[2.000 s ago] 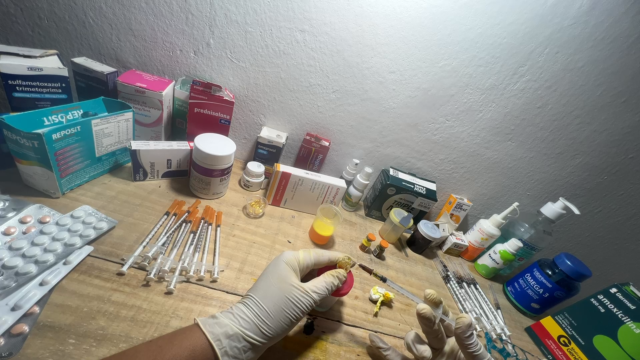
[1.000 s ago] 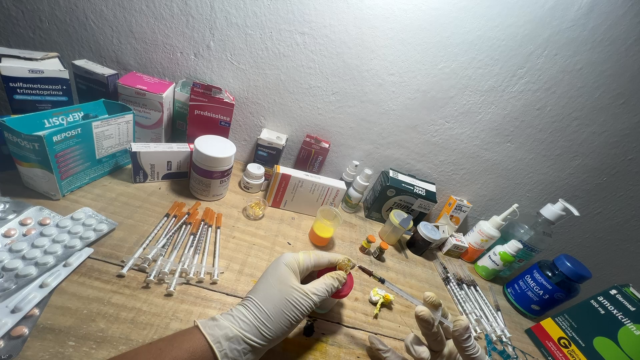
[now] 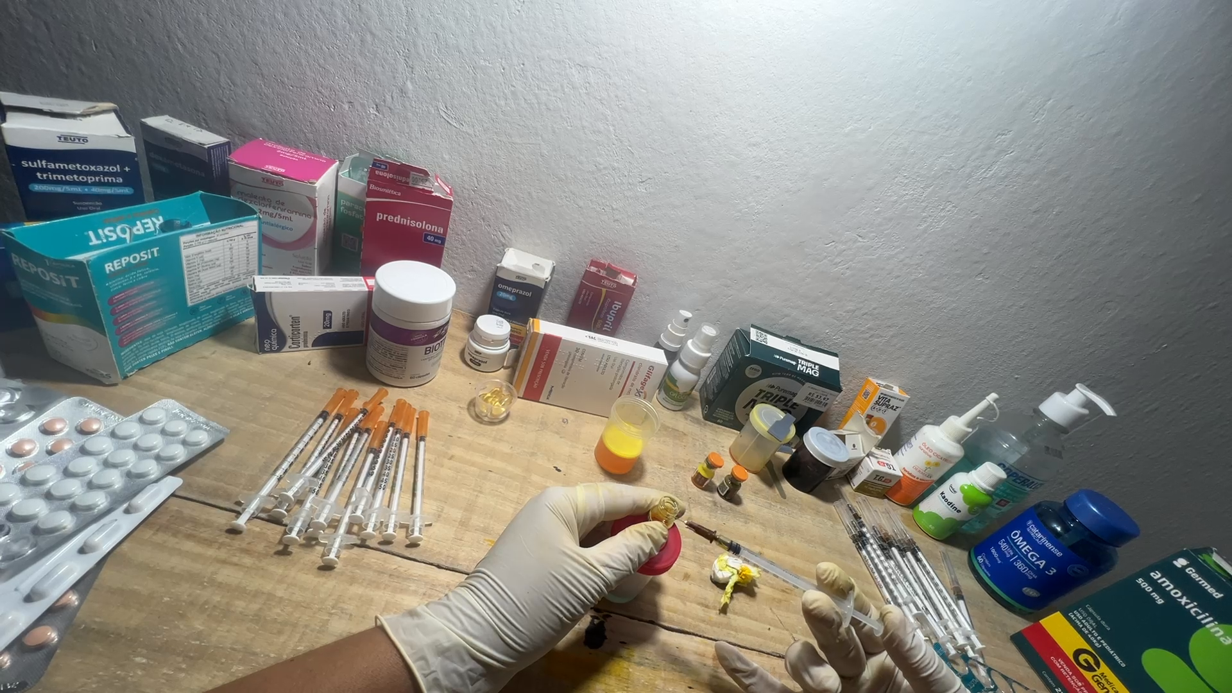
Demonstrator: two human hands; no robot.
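My left hand [image 3: 539, 577], in a pale latex glove, pinches a small round yellowish piece [image 3: 666, 510] between thumb and forefinger. Just beneath it is a cup with a red lid [image 3: 658, 551], partly hidden by the fingers; whether the hand also grips it I cannot tell. My gloved right hand [image 3: 847, 630] holds a thin syringe [image 3: 778, 574] whose dark, brown tip points at the yellowish piece. Between the hands a white and yellow crumpled bit [image 3: 735, 575] lies on the wood. Behind them stand a cup of orange-yellow liquid [image 3: 624, 438] and two small vials [image 3: 707, 470] with orange tops.
Orange-capped syringes [image 3: 356, 472] lie left of my left hand, beside blister packs [image 3: 106, 472]. More syringes [image 3: 905, 568] lie at right, near a blue supplement bottle [image 3: 1049, 553] and a green medicine box [image 3: 1145, 626]. Medicine boxes [image 3: 592, 366] and bottles line the wall.
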